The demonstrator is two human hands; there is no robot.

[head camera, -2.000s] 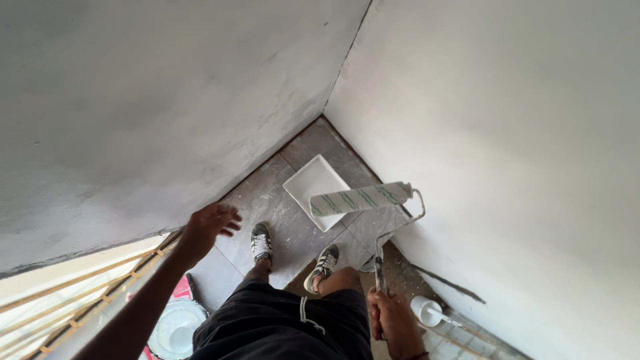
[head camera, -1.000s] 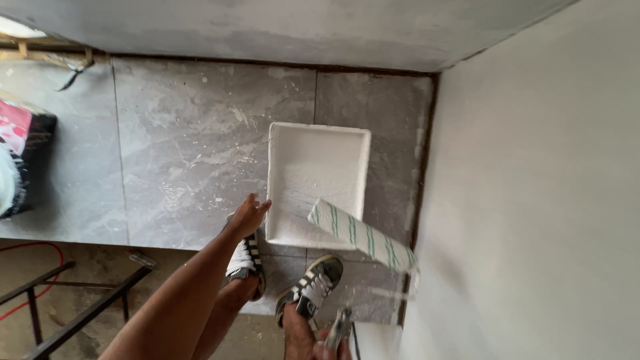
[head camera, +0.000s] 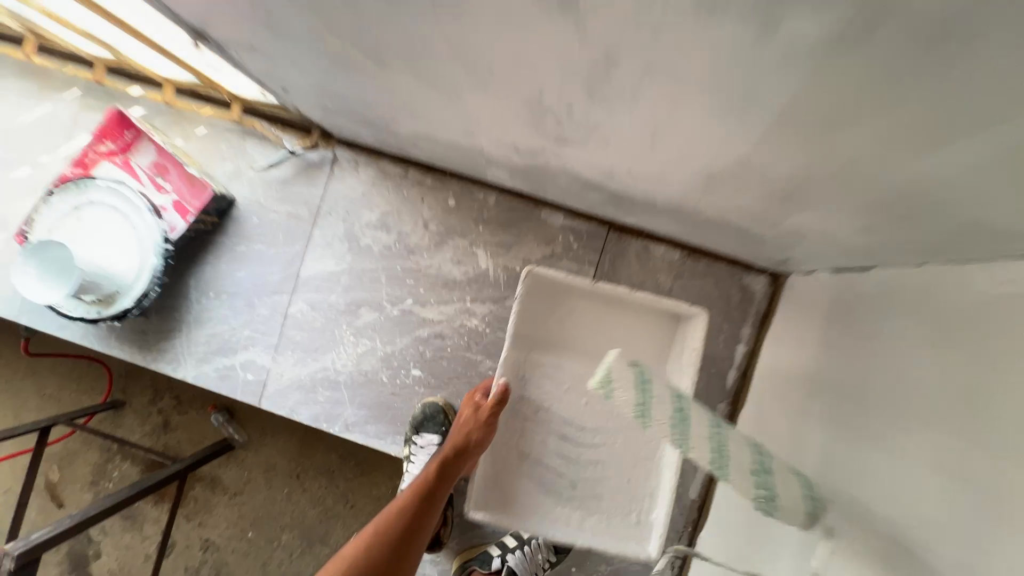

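Observation:
My left hand grips the left rim of a white paint tray, thumb over the edge. The tray has a thin coat of white paint inside. Over the tray's right side hangs a paint roller with a green-striped, paint-wetted sleeve, blurred and slanting down to the right. Part of its wire frame shows at the bottom edge. My right hand is out of the frame.
A paint bucket with a white cup on it stands at the left by a red and white box. Walls meet at the right. A metal frame and red hose lie below the tiled ledge.
My left hand, free of the tray two seconds ago, now holds its left rim. My right hand, on the roller's handle earlier, has left the view. The view has turned toward the bucket.

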